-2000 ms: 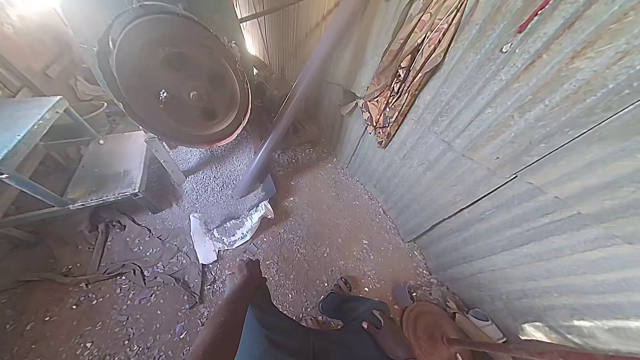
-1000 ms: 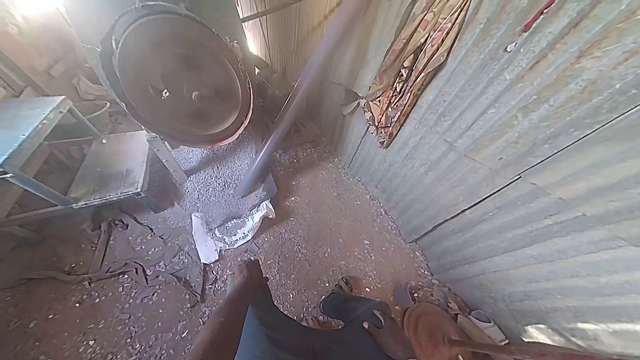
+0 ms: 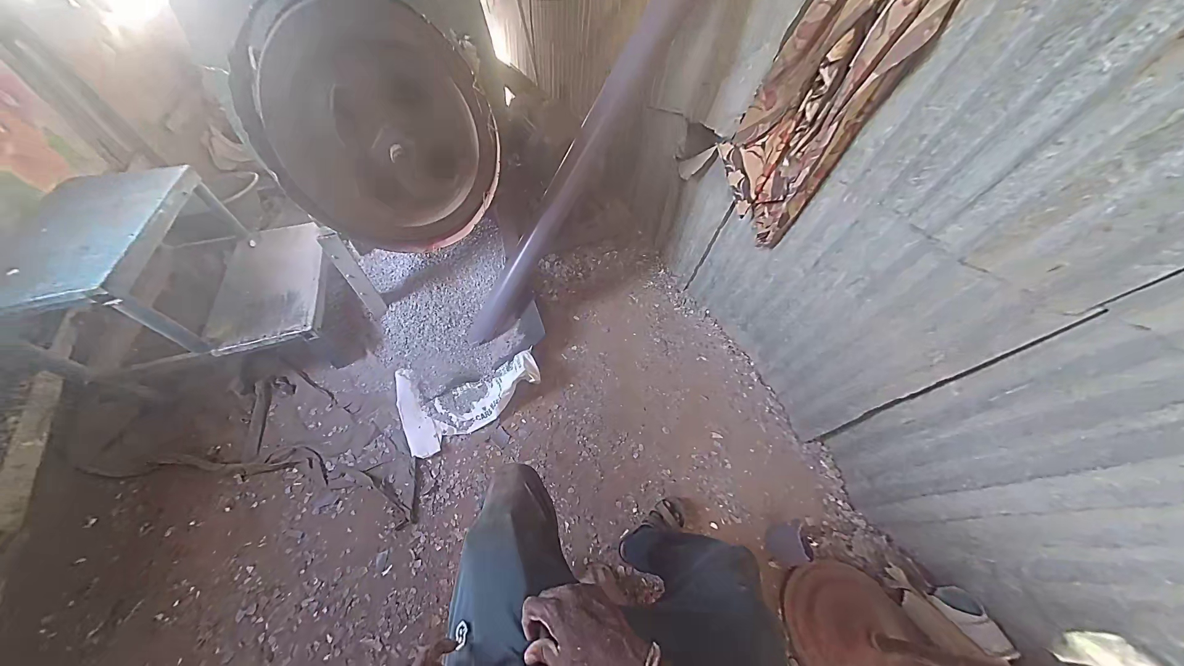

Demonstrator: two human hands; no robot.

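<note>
My right hand (image 3: 583, 624) lies over my trousered thighs at the bottom centre, fingers curled; whether anything is inside them is hidden. Only a sliver of my left hand (image 3: 433, 653) shows at the bottom edge, left of the trousers (image 3: 504, 564). Ahead stands a large round machine drum or wheel (image 3: 370, 129), its face blurred. Grey granular material (image 3: 416, 296) is heaped below it. A long purplish pipe (image 3: 564, 194) slants down to the heap. At the heap's near edge lies a white sack (image 3: 421, 425) bearing writing, with granules on it.
At left is a bluish stepped metal stand (image 3: 92, 231). A corrugated metal wall (image 3: 971, 305) runs along the right, with patterned cloth (image 3: 795, 120) hanging on it. Strips (image 3: 250, 462) and chips litter the dirt floor. A round reddish-brown object (image 3: 832, 610) sits at lower right.
My left hand has left my left knee and is now mostly below the view. My right hand has moved left across my lap, from my right thigh.
</note>
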